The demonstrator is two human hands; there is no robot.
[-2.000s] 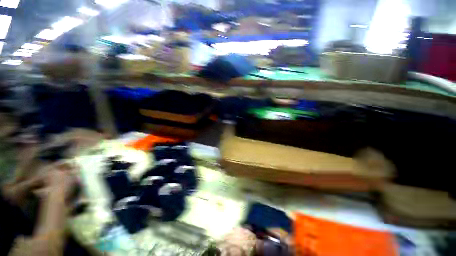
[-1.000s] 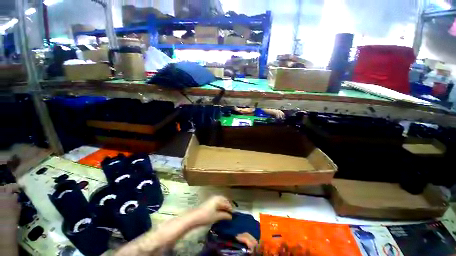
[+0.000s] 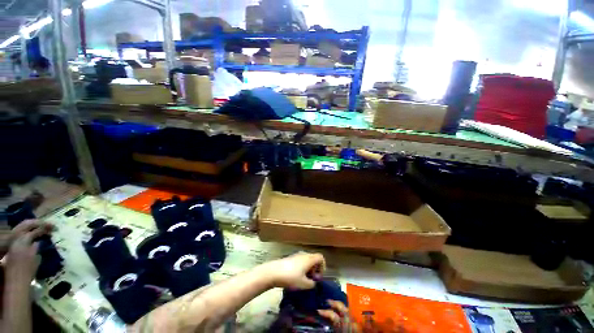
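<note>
A dark navy unit (image 3: 309, 296) is in front of me at the bottom centre. My left hand (image 3: 301, 270) reaches in from the lower left. Its fingers are curled together over the top of the unit, with a small dark bit at the fingertips that is too blurred to name. My right hand (image 3: 335, 313) shows only as fingers against the unit's lower right side, gripping it; the rest is hidden or cut off by the bottom edge. Several dark cups (image 3: 187, 266) with pale rings on top stand in a cluster to the left.
An open cardboard tray (image 3: 352, 235) lies beyond my hands, with a second tray (image 3: 514, 276) at right. An orange printed card (image 3: 410, 311) lies right of the unit. Another person's hands (image 3: 25, 250) hold a dark part at far left. Stacked trays (image 3: 185, 162) stand at back left.
The view has steadied, then shifted slightly, so the bench sits lower and further right. Both hands remain at the dark unit; my left hand's fingers stay curled above it.
</note>
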